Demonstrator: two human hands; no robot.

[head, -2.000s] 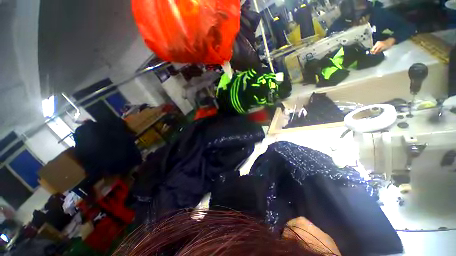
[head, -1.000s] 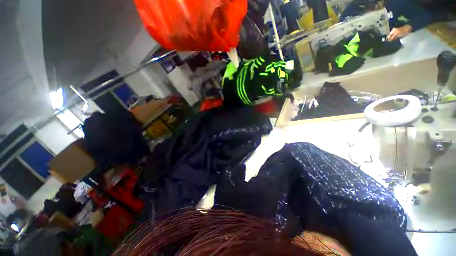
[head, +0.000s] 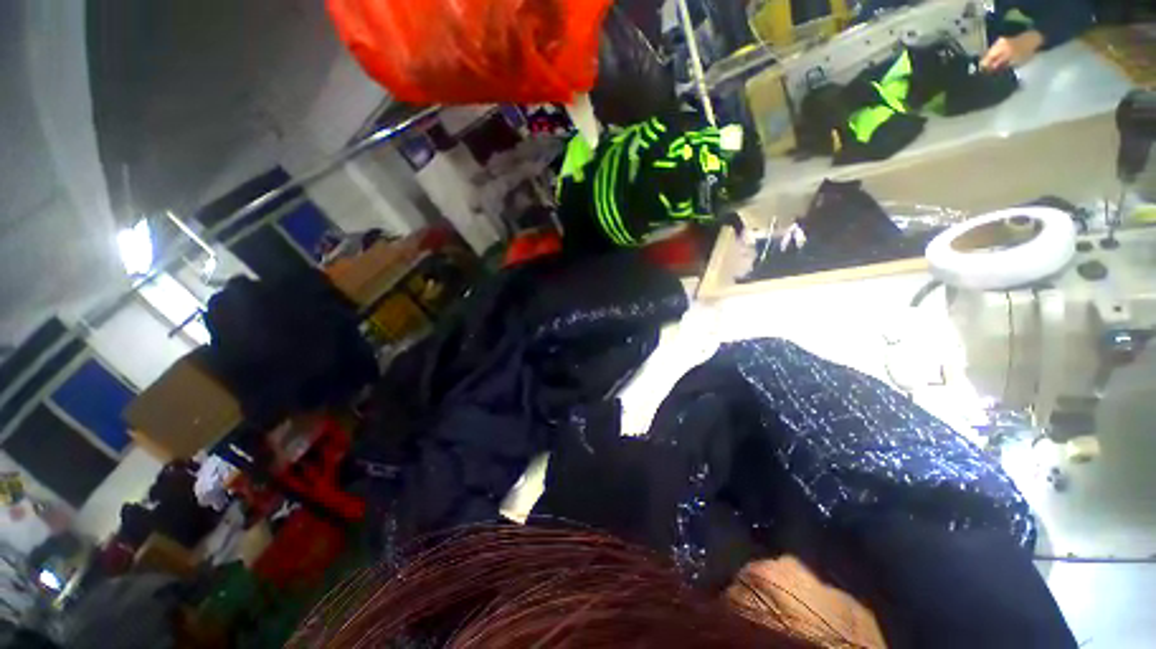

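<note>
Dark cloth with glittery specks (head: 875, 437) lies on the pale table, its right end close to the sewing machine's (head: 1116, 368) needle area. Plain dark cloth (head: 488, 393) is heaped to its left. A patch of bare skin shows at the bottom edge between dark cloth and the hair that hangs into view. It may be part of my hand or forearm; I cannot tell which side. No fingers of my left hand or my right hand can be made out. A white ring (head: 1001, 250) sits on the machine's left end.
A red-orange bag (head: 475, 44) hangs at the top beside a dark bag (head: 631, 79). A black and neon green bundle (head: 647, 184) lies behind the table. Another person's hand (head: 1012, 51) is at the opposite machine. Boxes (head: 184, 403) and cloth piles stand at left.
The view has shifted, so the machine and white ring appear farther right and the red-orange bag higher. The glittery cloth lies more spread towards the needle area than two seconds ago.
</note>
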